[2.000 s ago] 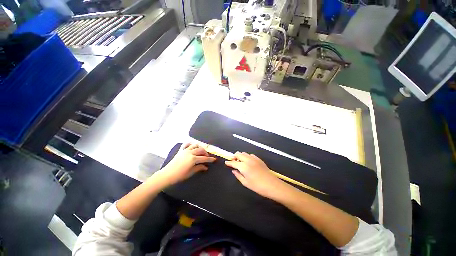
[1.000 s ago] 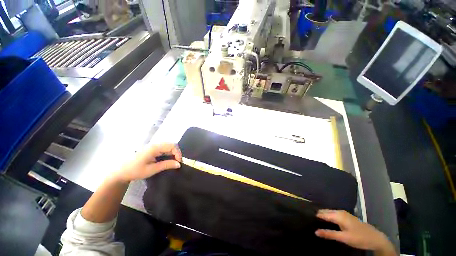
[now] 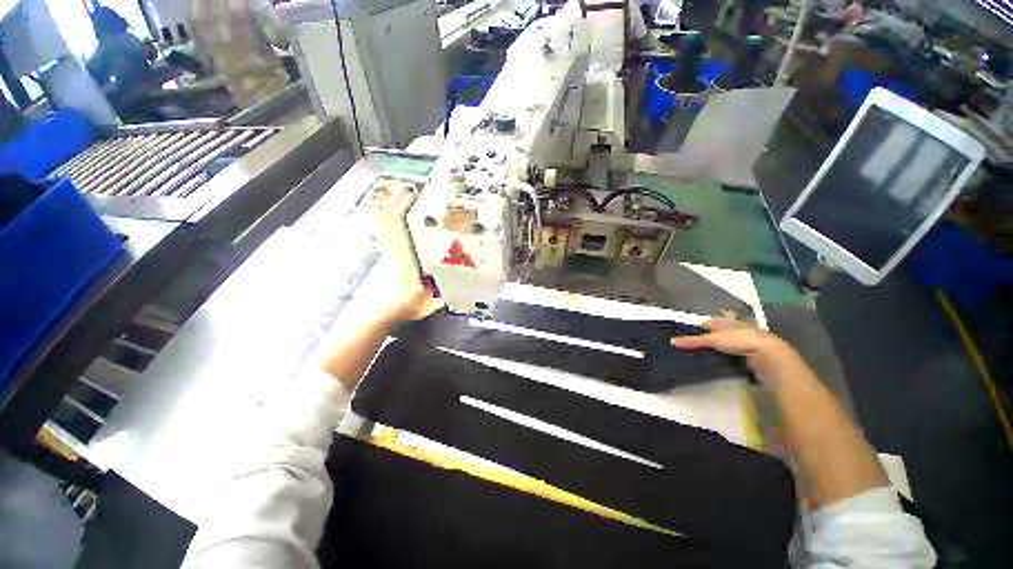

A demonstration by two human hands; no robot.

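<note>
A slotted black piece (image 3: pixel 533 337) lies slanting just in front of the sewing head (image 3: pixel 458 250), over the white base plate (image 3: pixel 728 398). My left hand (image 3: pixel 413 300) holds its left end beside the head; the fingertips are partly hidden. My right hand (image 3: pixel 733 341) holds its right end, thumb and fingers on the cloth. A second slotted black piece (image 3: pixel 555 413) lies nearer me, with one white slit. A yellow strip (image 3: pixel 528 481) runs along its near edge. A large black fabric panel (image 3: pixel 467 517) covers the near side.
A control screen (image 3: pixel 883 183) stands at the right. The carriage (image 3: pixel 605 239) with black hoses is behind the head. A blue bin (image 3: pixel 50 278) and a roller conveyor (image 3: pixel 161 161) are at the left. A person (image 3: pixel 117 50) is at the far upper left.
Both hands have moved forward towards the sewing head. A slotted black piece now stretches between them there, separate from the one nearer me. The camera view has shifted.
</note>
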